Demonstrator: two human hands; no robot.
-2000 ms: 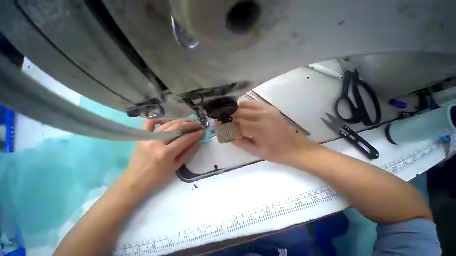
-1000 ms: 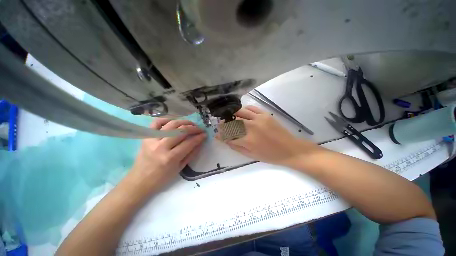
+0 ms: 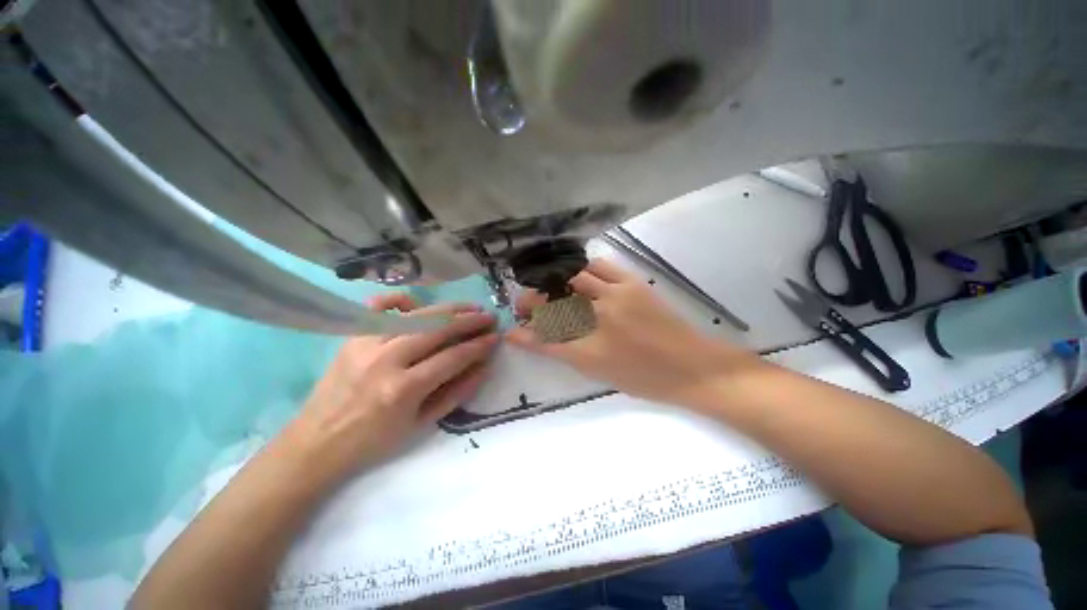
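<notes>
Sheer mint-green fabric (image 3: 167,411) lies spread on the table at the left and runs up to the presser foot (image 3: 501,288). My left hand (image 3: 399,363) lies left of the foot, fingertips together, holding the fabric down near the needle. My right hand (image 3: 614,328) is just right of the foot, its fingers partly behind the knurled brown-grey knob (image 3: 563,318). Its fingertips meet at the small fabric edge by the foot; the grip itself is partly hidden. The off-white sewing machine head (image 3: 393,107) fills the top.
Tweezers (image 3: 679,280) lie on the bed behind my right hand. Black snips (image 3: 849,337), black scissors (image 3: 861,244) and a mint thread cone (image 3: 1013,312) are at the right. A printed scale (image 3: 620,515) runs along the front edge. A blue basket (image 3: 22,280) is far left.
The view has shifted, so the machine head sits further right and lower. My right fingertips have come closer to the foot than two seconds ago. My left hand stays on the fabric.
</notes>
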